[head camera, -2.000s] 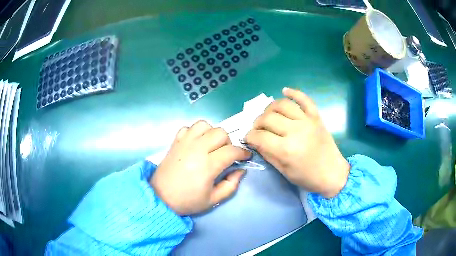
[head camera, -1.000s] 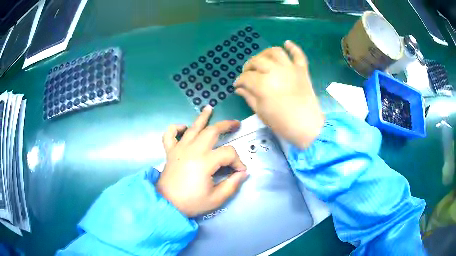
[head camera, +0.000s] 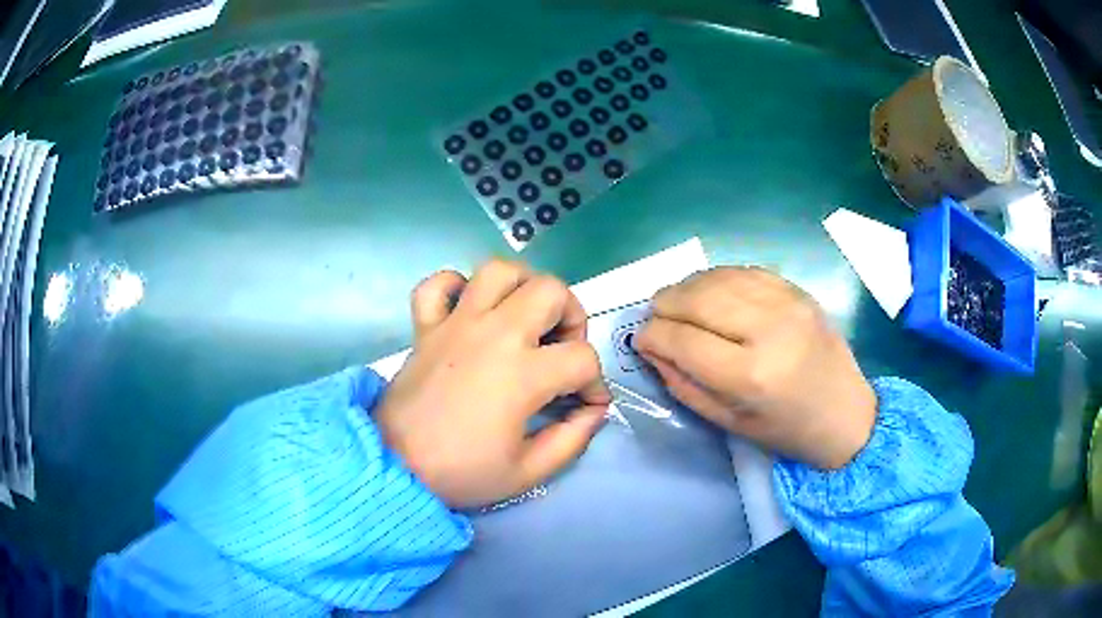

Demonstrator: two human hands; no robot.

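A grey tablet back cover (head camera: pixel 628 507) lies on a white interleaf sheet (head camera: pixel 647 275) in front of me. My right hand (head camera: pixel 755 362) has its fingertips pinched at the camera area near the cover's top edge. A small black ring (head camera: pixel 632 343) shows at those fingertips. My left hand (head camera: pixel 502 380) rests over the cover's left part, thumb and forefinger pinched on a clear film scrap (head camera: pixel 641 404) lying over the cover below the camera area. The adhesive ring sheet (head camera: pixel 560 135) with rows of black rings lies beyond my hands.
A blister tray (head camera: pixel 208 127) stands at upper left and stacked sheets (head camera: pixel 22 314) at far left. At right are a blue parts bin (head camera: pixel 924 284) with dark parts, a cardboard core (head camera: pixel 924 133) and a white paper piece (head camera: pixel 873 254). More covers lie along the far edge.
My right hand has come back from the ring sheet to the camera area. My left fingers have curled in from the sheet's edge. The ring sheet shows fewer rings at its near right edge.
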